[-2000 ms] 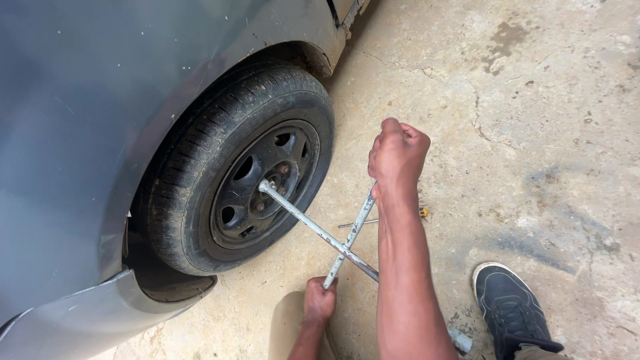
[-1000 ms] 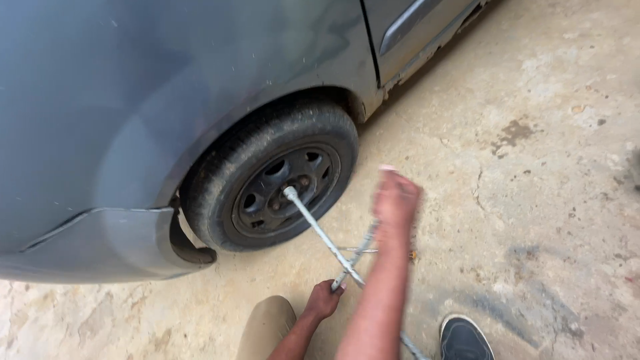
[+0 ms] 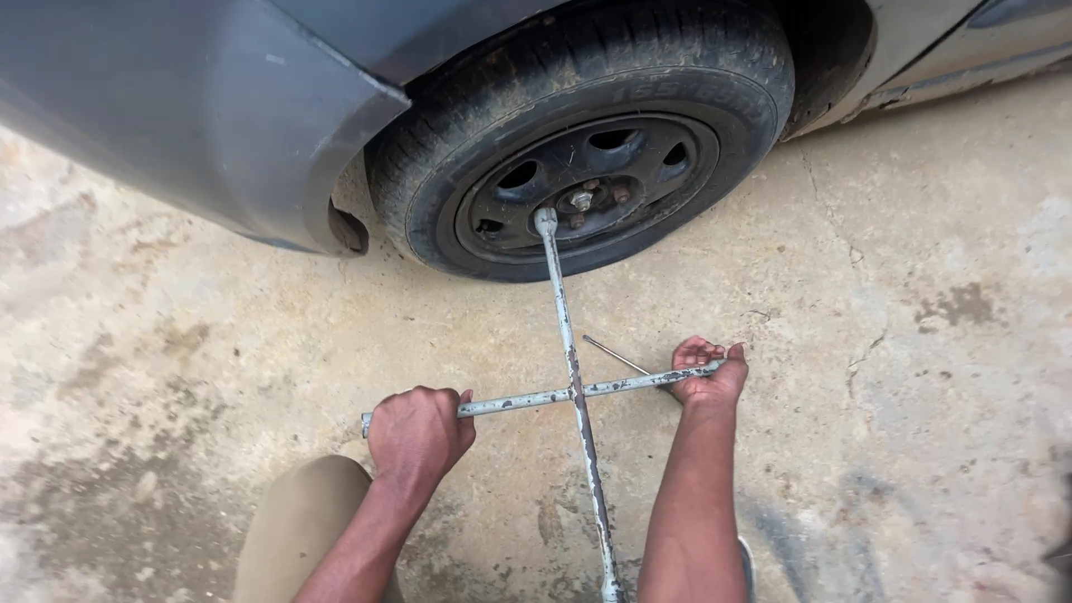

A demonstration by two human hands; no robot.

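A four-way lug wrench (image 3: 575,392) with chipped pale paint stretches from the car wheel toward me. Its far socket sits at a lug position on the black steel rim (image 3: 615,151), left of the hub centre; the nut there is hidden. Rusty lug nuts (image 3: 621,194) show around the hub. My left hand (image 3: 419,434) is closed around the left end of the cross arm. At the other end, my right hand (image 3: 708,373) holds the bar between thumb and palm, its fingers partly curled. The tyre (image 3: 469,126) stands under the grey car body.
A thin metal rod, perhaps a screwdriver (image 3: 615,355), lies on the concrete ground (image 3: 837,352) behind the wrench's right arm. The car's grey bumper (image 3: 251,126) is at the upper left. My bent knee (image 3: 301,523) is at the lower left, below the left hand.
The wrench's cross arm has turned from steeply slanted to nearly level. My right hand has come down from above, and my left hand is now at the left end. The view has moved closer to the wheel.
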